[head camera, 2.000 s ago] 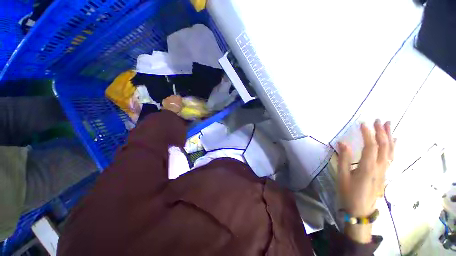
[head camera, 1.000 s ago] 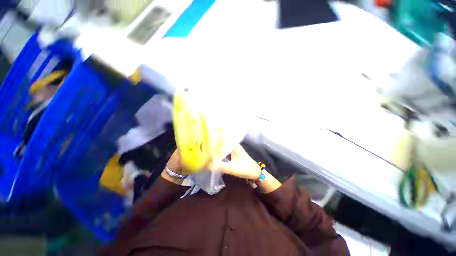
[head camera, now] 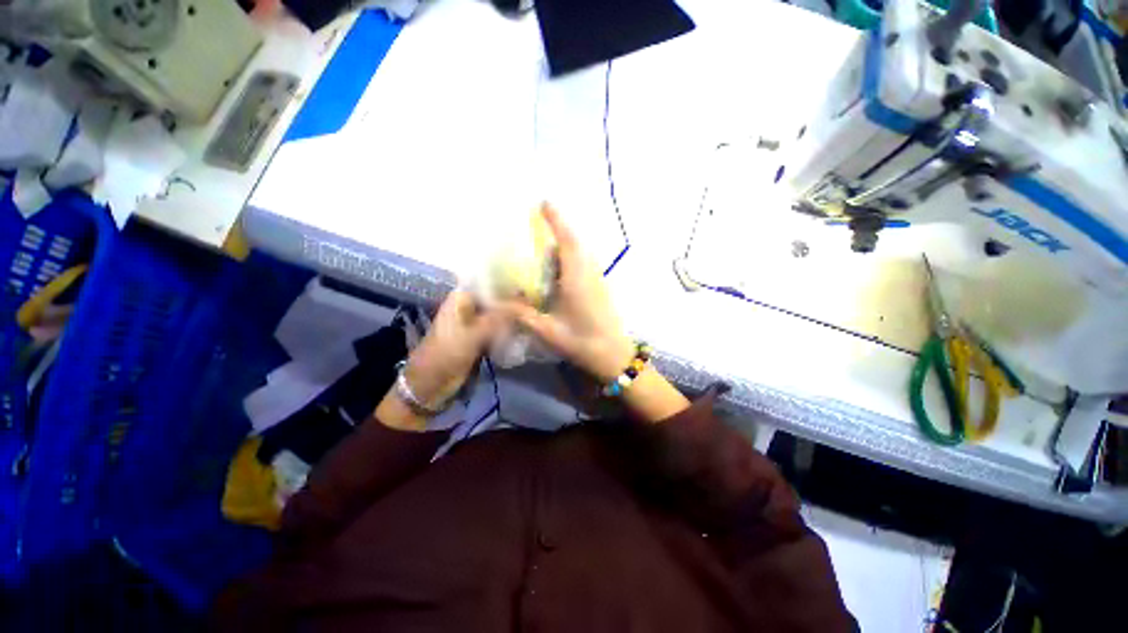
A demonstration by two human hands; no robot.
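Note:
A crinkled clear plastic bag (head camera: 510, 278) with yellow showing inside is held over the near edge of the white table (head camera: 792, 383). My left hand (head camera: 448, 352), with a silvery bracelet, grips its left side. My right hand (head camera: 584, 303), with a beaded bracelet, grips its right side, fingers pointing up. The bag and fingertips are blurred, so the exact grip is unclear. White pieces with a dark edge line lie on the table beyond the hands. A black panel (head camera: 609, 31) lies at the table's far side.
A white sewing machine (head camera: 977, 148) stands at right. Green-handled (head camera: 936, 393) and yellow-handled snips lie before it. A blue crate (head camera: 161, 408) with pale, black and yellow pieces stands at left. A cream machine (head camera: 167, 56) is at the far left. A blue strip (head camera: 340, 80) lies on the table's left end.
Both hands have moved the bag from near my body to over the table edge, and it looks more bunched. The view has turned right, bringing the sewing machine into sight.

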